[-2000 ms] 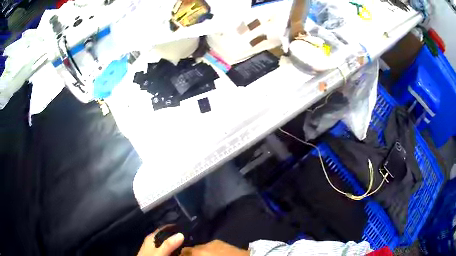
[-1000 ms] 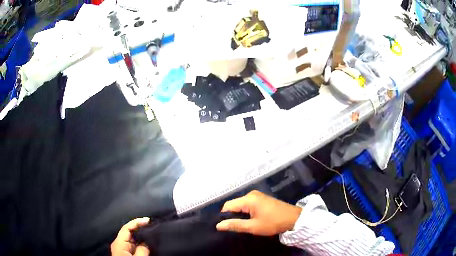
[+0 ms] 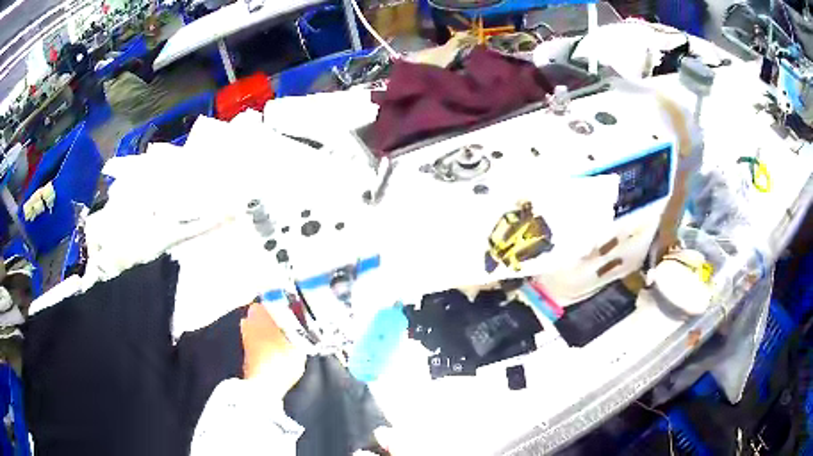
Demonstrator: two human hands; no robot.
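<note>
The black garment panel (image 3: 102, 356) lies left of the needle area (image 3: 312, 325), and part of it spreads below the needle. My left hand (image 3: 267, 343), in a pale sleeve, reaches onto the cloth just left of the needle; its fingers are overexposed and their grip is unclear. A small bit of skin at the bottom edge, apparently my right hand (image 3: 383, 438), is mostly cut off. A bright blue rounded piece (image 3: 379, 341) sits beside the needle. Black labels (image 3: 486, 334) are piled under the machine arm, with a flat stack (image 3: 595, 313) to their right and one loose label (image 3: 516, 377) in front.
Maroon cloth (image 3: 455, 93) lies on top of the white sewing machine (image 3: 428, 232). Cream-white cut pieces (image 3: 178, 191) are stacked behind and left. A round pale pad (image 3: 679, 285), a clear plastic bag (image 3: 735, 334) and yellow-handled snips (image 3: 759, 174) are at the right. Blue bins stand beyond.
The view has tilted up, showing the machine top and floor behind. My left hand has moved from the table's front edge up to the needle area. My right hand has mostly left the picture.
</note>
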